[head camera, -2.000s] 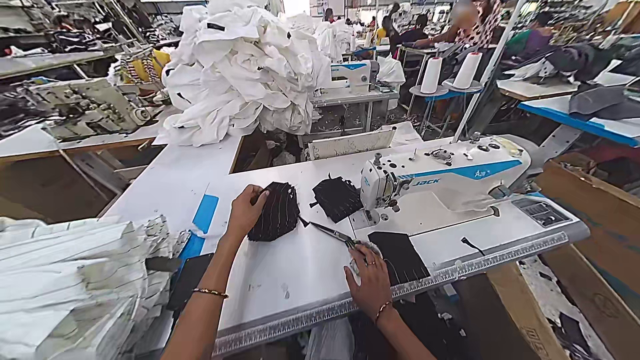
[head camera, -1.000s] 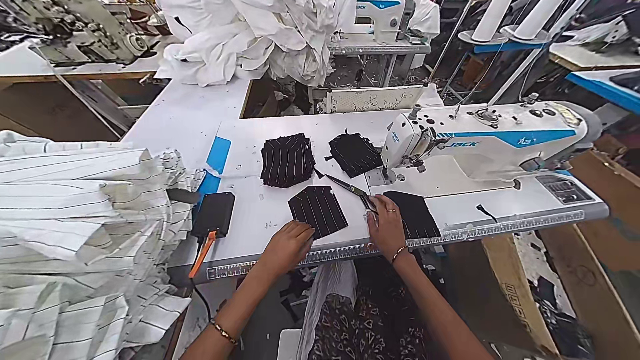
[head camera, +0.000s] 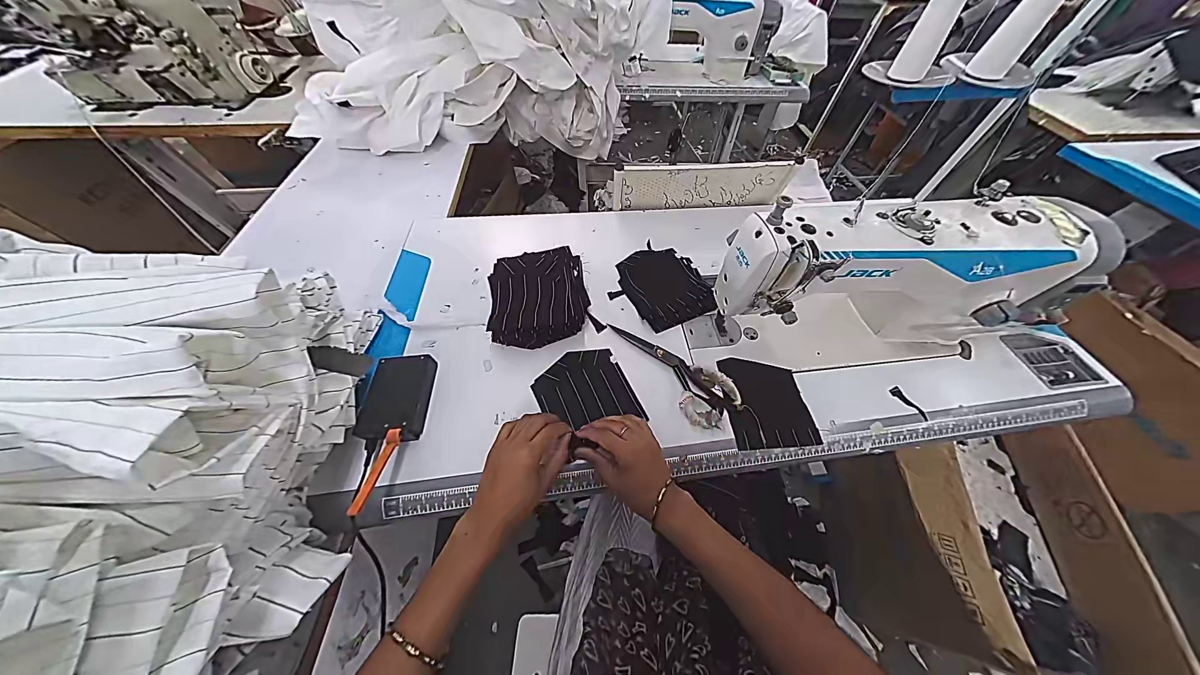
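Observation:
A dark pinstriped fabric piece (head camera: 591, 386) lies at the table's front, its near edge between my left hand (head camera: 527, 461) and my right hand (head camera: 626, 459). The fingertips of both hands meet and pinch a small dark bit at that edge. Behind it sits a stack of dark striped pieces (head camera: 536, 298). Another dark stack (head camera: 664, 286) lies beside the needle area of the sewing machine (head camera: 900, 272). Fabric scissors (head camera: 677, 366) with cloth-wrapped handles rest right of my hands, their handles touching a further dark piece (head camera: 771, 403).
Striped white cloth (head camera: 141, 375) is heaped at the left, near a black box (head camera: 397, 398) with an orange strip. A ruler tape (head camera: 881, 441) runs along the table's front edge. White garments (head camera: 469, 75) pile up behind, and thread cones (head camera: 928, 37) stand at the back right.
A single striped piece now lies in front of the stack, where bare table showed two seconds ago. My hands have come together at its near edge; my right hand has left the scissors. The view has tilted down.

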